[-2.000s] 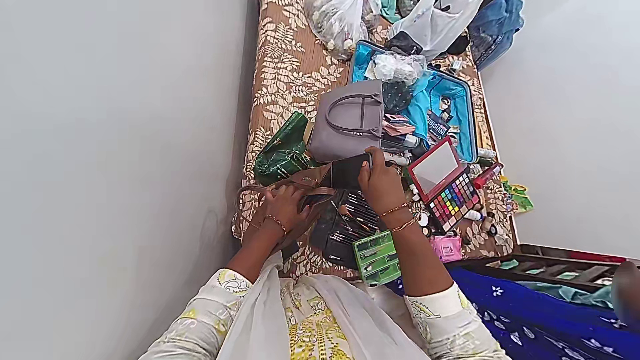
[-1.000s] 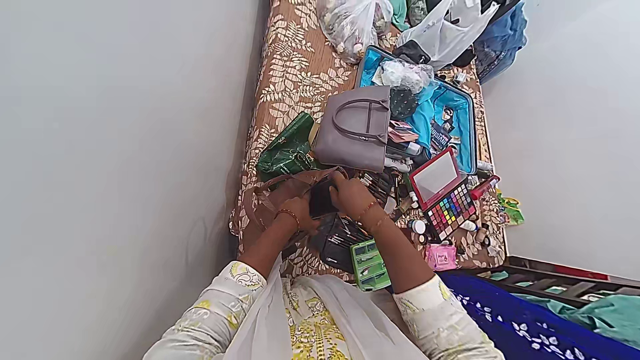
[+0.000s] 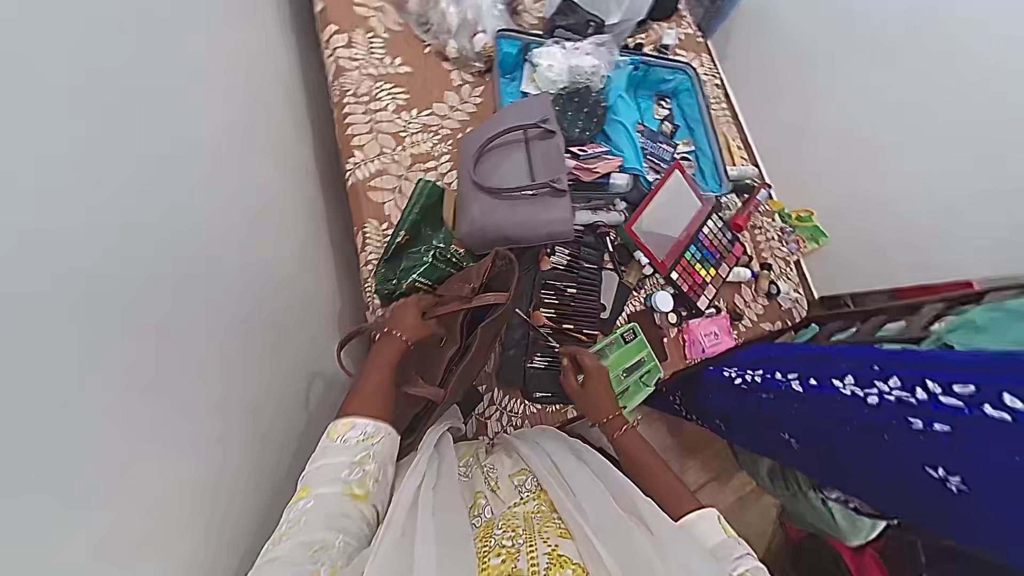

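Note:
My left hand (image 3: 410, 318) grips the edge of a brown handbag (image 3: 460, 336), whose top gapes at the front of the bed. Over the lower end of a black brush roll (image 3: 552, 320) filled with makeup brushes (image 3: 572, 284) is my right hand (image 3: 588, 380). Its fingers are bent, and whether they hold a brush cannot be told. Just right of that hand lies a green case (image 3: 632, 364) with compartments. An eyeshadow palette (image 3: 708, 260) with a mirrored lid stands open farther right. The dark item from before is out of sight.
Beyond the brown bag are a grey handbag (image 3: 512, 184) and a green plastic bag (image 3: 420, 248). A blue-lined case (image 3: 696, 104) holds mixed items. A pink packet (image 3: 709, 336) and small jars lie at the right. Blue patterned cloth (image 3: 848, 408) hangs at the lower right; a wall borders the left.
My right hand has left the brown handbag and moved right, to the brush roll. The dark flat item that was in my hands is no longer seen. My left hand remains at the bag.

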